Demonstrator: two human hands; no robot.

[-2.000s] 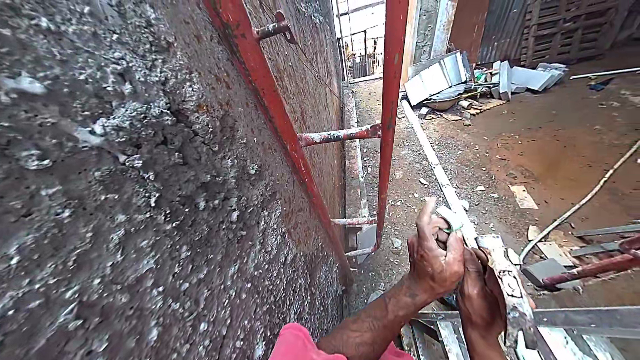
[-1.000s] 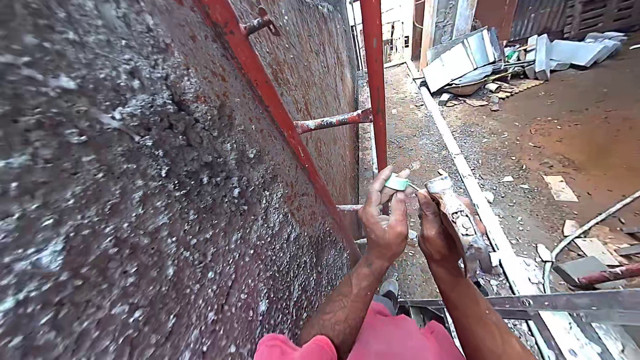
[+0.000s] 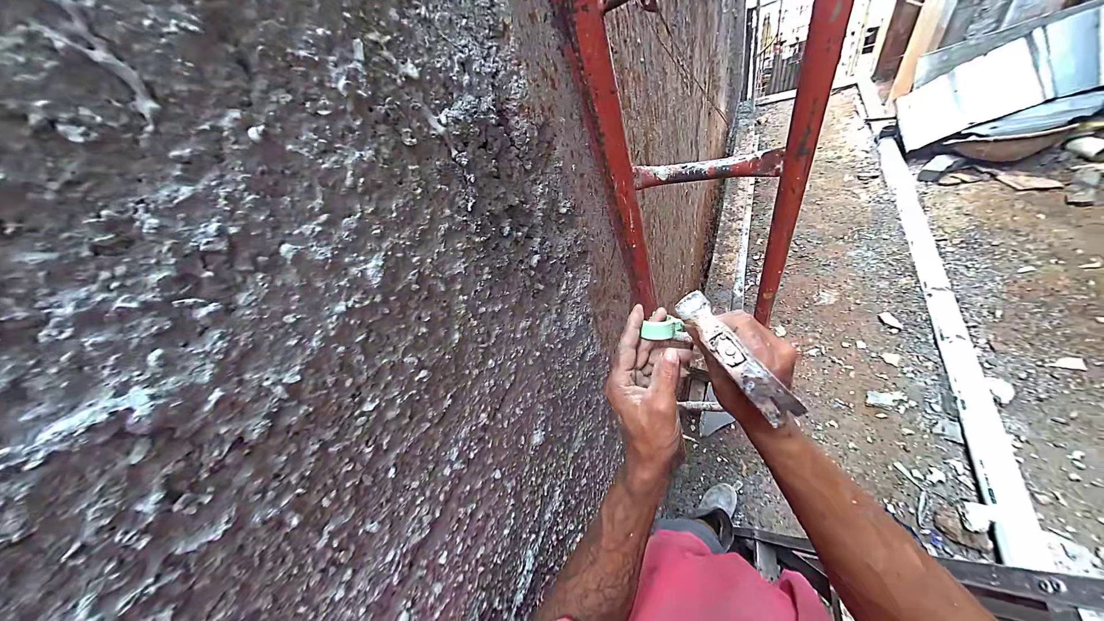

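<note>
My left hand [image 3: 647,388] is palm up with its fingers partly curled around a small pale green plastic ring or clip [image 3: 661,329]. Close against it, my right hand [image 3: 759,349] is closed on a worn claw hammer [image 3: 733,349]; the hammer's head shows, spattered with white, while its handle is mostly hidden. The green piece lies between my left fingers and the hammer's face. To my left rises a rough plastered wall [image 3: 345,302], close to my left forearm.
A red metal frame [image 3: 798,155] with rungs stands beside the wall, ahead of my hands. Below are gravelly ground, a long white beam [image 3: 949,345] and dark metal bars [image 3: 1035,586] of a platform. Metal sheets [image 3: 983,95] are heaped at the upper right.
The view has swung left toward the wall. My hands have shifted relative to each other, and the hammer's head now shows more clearly beside the green piece.
</note>
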